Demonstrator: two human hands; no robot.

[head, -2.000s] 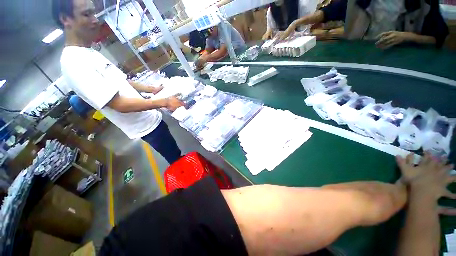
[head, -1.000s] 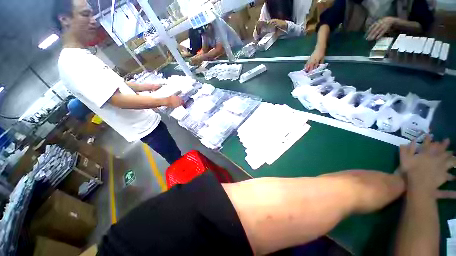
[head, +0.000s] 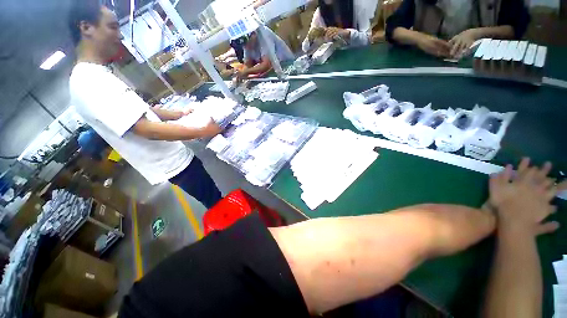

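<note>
My left arm reaches across the green bench [head: 429,180] to the right. My left hand [head: 523,191] seems to be the one with spread fingers, flat and empty near the pale rail. My right forearm [head: 515,273] rises from the bottom and meets it; my right hand overlaps there and cannot be told apart. White pouches with dark items [head: 435,127] lie in a row on the belt, beyond my hands. A fanned stack of white cards [head: 332,163] lies on the bench to the left.
Clear trays with white pieces [head: 264,141] lie beyond the cards, by a standing person [head: 121,112]. A red stool [head: 233,211] stands at the bench edge. White boxes [head: 510,54] stand in a row across the belt, near other people. White cards [head: 559,289] show bottom right.
The pouches have shifted left past my hands. The row of white boxes has come into view and shifted left. Another person's hand has drawn back from the pouches. My spread hand stays near the rail.
</note>
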